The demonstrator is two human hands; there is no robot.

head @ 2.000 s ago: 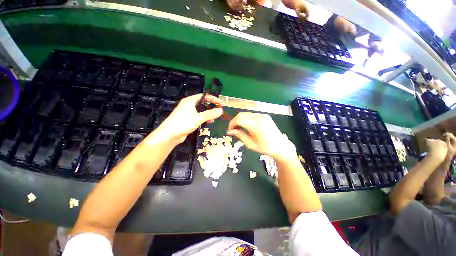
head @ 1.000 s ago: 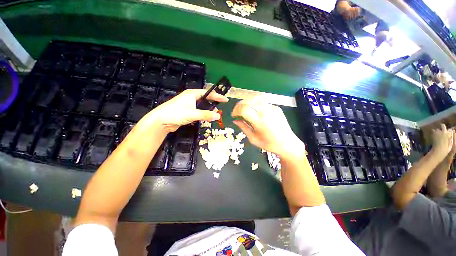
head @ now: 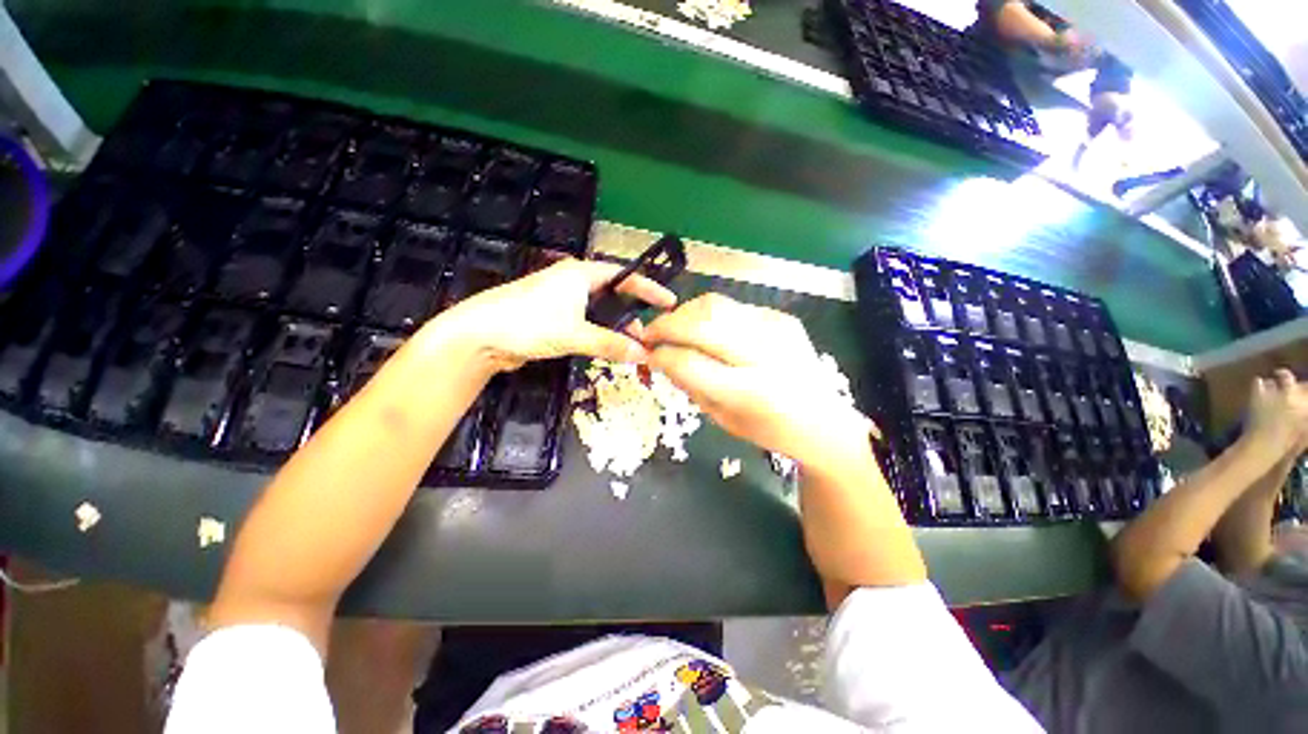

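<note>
My left hand (head: 552, 316) holds a black phone housing (head: 640, 281) between thumb and fingers, tilted, above the bench behind the pile of small pieces. My right hand (head: 724, 359) is at the housing's near end, its thumb and fingertips close together beside my left thumb. A bit of red shows at the fingertips. I cannot tell if the right fingers pinch anything. The near pile of small cream-white pieces (head: 620, 419) lies below both hands, partly covered by the right one.
The left blister tray (head: 287, 273) and right blister tray (head: 1011, 387) flank my hands. A green conveyor belt (head: 474, 86) runs behind. Another black tray (head: 932, 72) lies beyond it. A neighbouring worker's hands (head: 1269, 416) are at right. A purple-rimmed item (head: 22, 215) is at far left.
My right hand has moved left to the housing and now meets my left fingertips; a gap was there before. The housing has shifted slightly right. The whole view has moved a little.
</note>
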